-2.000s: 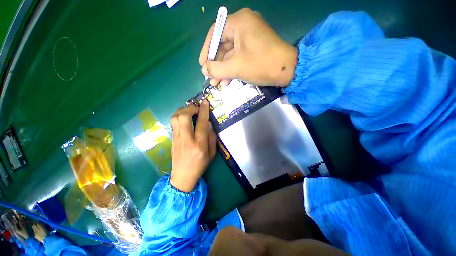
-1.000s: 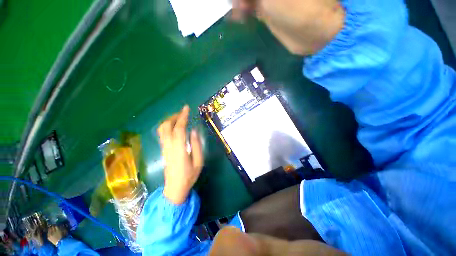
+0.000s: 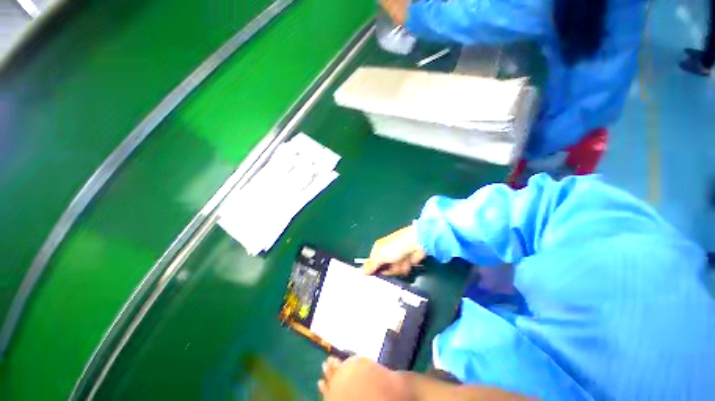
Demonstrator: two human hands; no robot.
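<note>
The tablet unit [image 3: 361,305] lies back up on the dark green mat, its board end towards the left and an amber line along its lower edge. My right hand [image 3: 396,252] is at the unit's upper long edge, fingers curled; a short pale end, seemingly the tweezers [image 3: 361,261], sticks out from it. Only a few fingers of my left hand [image 3: 330,371] show at the unit's lower edge; the rest is hidden behind a blurred skin-toned shape at the bottom. A faint yellow sheet [image 3: 266,381] shows at the bottom edge.
White paper sheets [image 3: 278,196] lie beyond the unit, beside the metal rail of the bright green conveyor [image 3: 235,102]. A thick cream-white stack [image 3: 439,106] lies farther back. Another person in a blue smock [image 3: 588,70] is at top right, near something red [image 3: 586,153].
The view has swung right, bringing in the stack and the other person. My right hand has come from near the papers to the unit's edge. My left hand is now mostly hidden.
</note>
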